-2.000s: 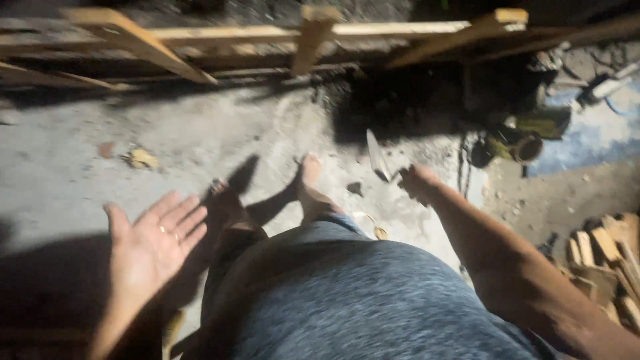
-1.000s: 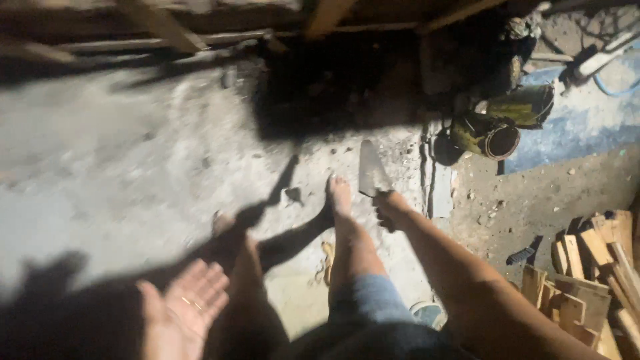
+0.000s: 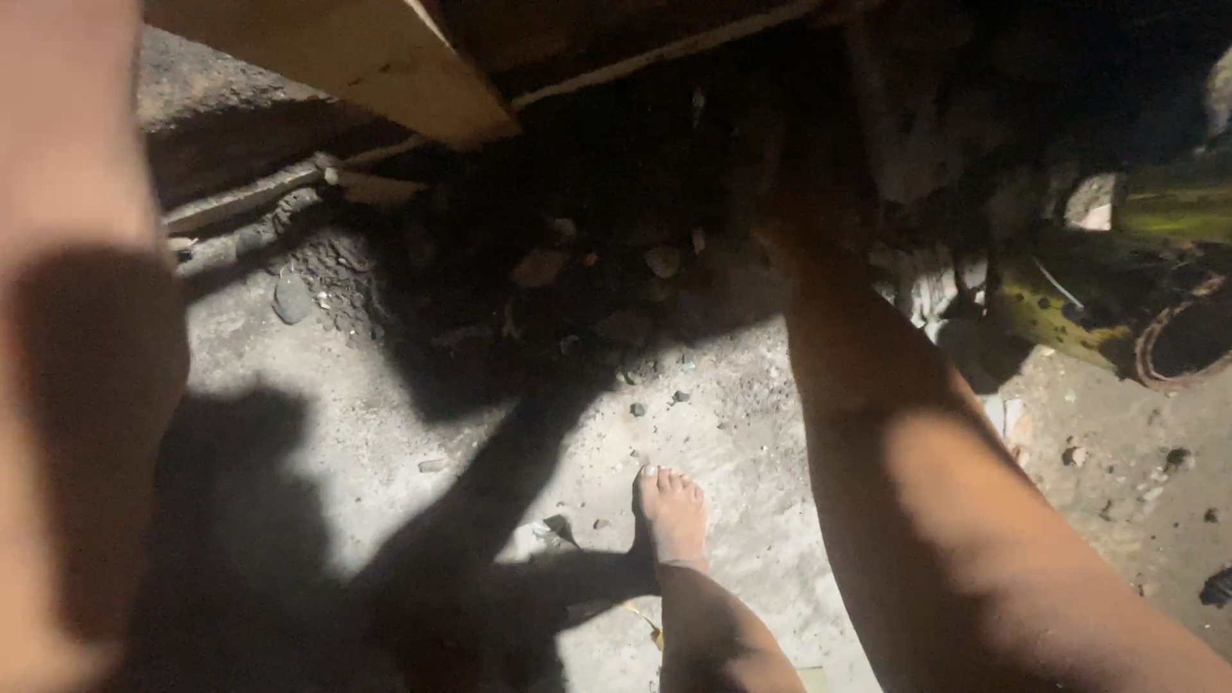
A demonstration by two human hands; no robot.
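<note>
My right forearm reaches up into deep shadow beside the timber frame. My right hand (image 3: 784, 217) is only faintly visible there, near dark soil and stones (image 3: 616, 322) on the floor, and whatever it holds is hidden by the dark. Along the left edge runs my left arm, blurred and close to the camera, with its hand outside the view. A bare foot (image 3: 676, 510) stands on the grey concrete floor (image 3: 760, 462) below the soil.
A wooden plank (image 3: 385, 72) slants across the top left, above a dark beam. Right of my forearm lie green-yellow cut stems, probably bamboo or banana (image 3: 1068, 308), with a round open end (image 3: 1184, 342). Small stones and a dry leaf (image 3: 654, 630) lie on the floor.
My right hand, earlier holding a pointed trowel in the light, has moved into the shadow. My left hand, earlier palm up with fingers spread, has left the view. The view has moved closer to the floor.
</note>
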